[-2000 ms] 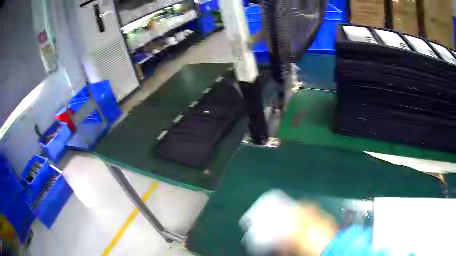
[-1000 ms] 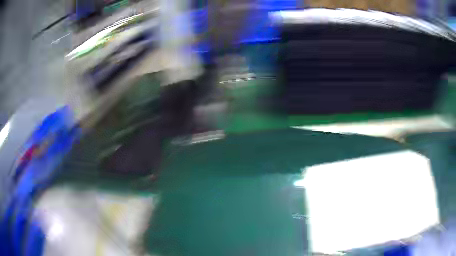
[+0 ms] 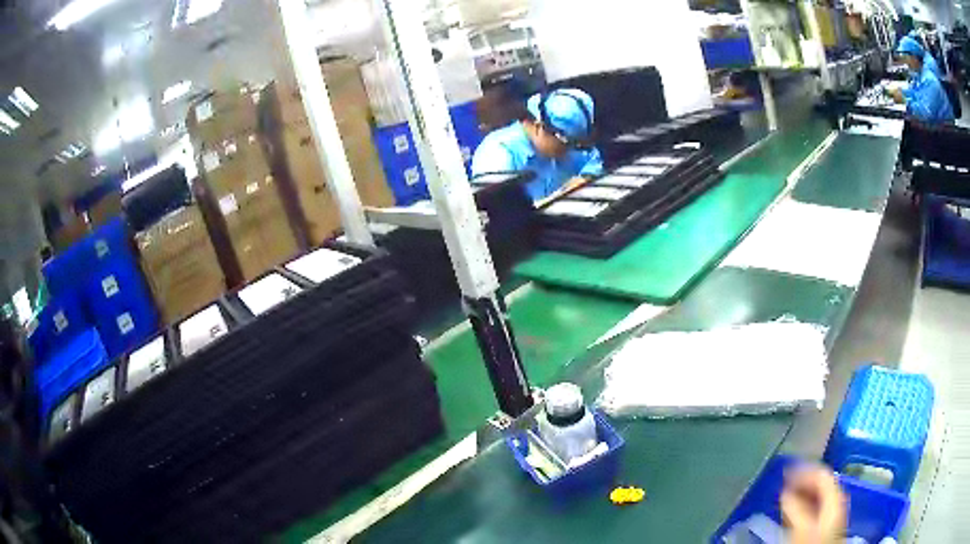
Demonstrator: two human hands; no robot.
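My right hand (image 3: 814, 505) is at the bottom right edge, blurred and cut off, over a blue waste bin (image 3: 874, 508) with pale scraps inside. I cannot tell if its fingers hold anything. My left hand is not in view. A small blue parts bin (image 3: 574, 478) stands on the green bench mat and holds a clear round bottle (image 3: 566, 421) with a wide cap and slim pale strips. Bright yellow finger cots (image 3: 628, 495) lie beside it. A thick white pack of wipes or foam sheets (image 3: 718, 369) lies behind.
Tall stacks of black trays (image 3: 255, 409) with pale panels stand left, more trays (image 3: 628, 202) across the bench. A metal post (image 3: 441, 159) rises behind the parts bin. A blue stool (image 3: 881, 425) stands right. A person in blue (image 3: 542, 143) sits opposite; others are farther back.
The view has swung right along the bench. The blurred hand with a white item, seen two seconds ago over the mat, is gone from there; a hand now shows over the waste bin.
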